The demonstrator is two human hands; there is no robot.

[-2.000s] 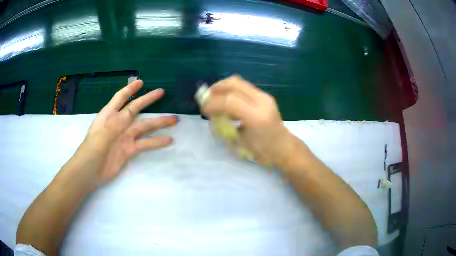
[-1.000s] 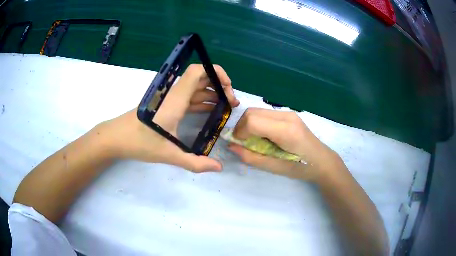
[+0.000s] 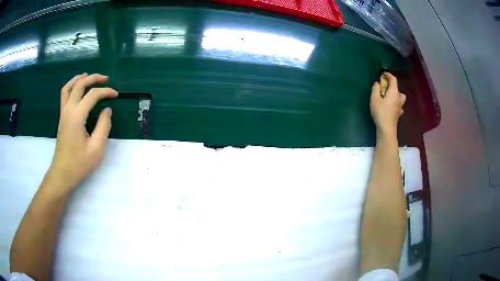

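Observation:
A black phone middle frame (image 3: 145, 118) lies on the green belt at the left, grey details on its right end. My left hand (image 3: 82, 118) is over its left part with fingers apart and curved, hiding that end; I cannot tell if they touch it. My right hand (image 3: 388, 104) is at the far right of the belt, closed around the yellow-green hand tool (image 3: 383, 85), most of which is hidden. A small dark thing shows at its fingertips; I cannot tell what it is. Part of another frame (image 3: 13, 117) lies at the left edge.
A white work sheet (image 3: 219, 214) lies under my forearms, below the green belt (image 3: 246, 99). A red perforated tray (image 3: 310, 10) and a clear plastic bag (image 3: 384, 22) are beyond the belt. A black frame-like part (image 3: 415, 252) lies right of my right forearm, beside the grey housing (image 3: 466, 142).
The frame my left hand held tilted over the sheet is no longer seen there. My left hand has moved left to the belt; my right hand has moved far right with the tool.

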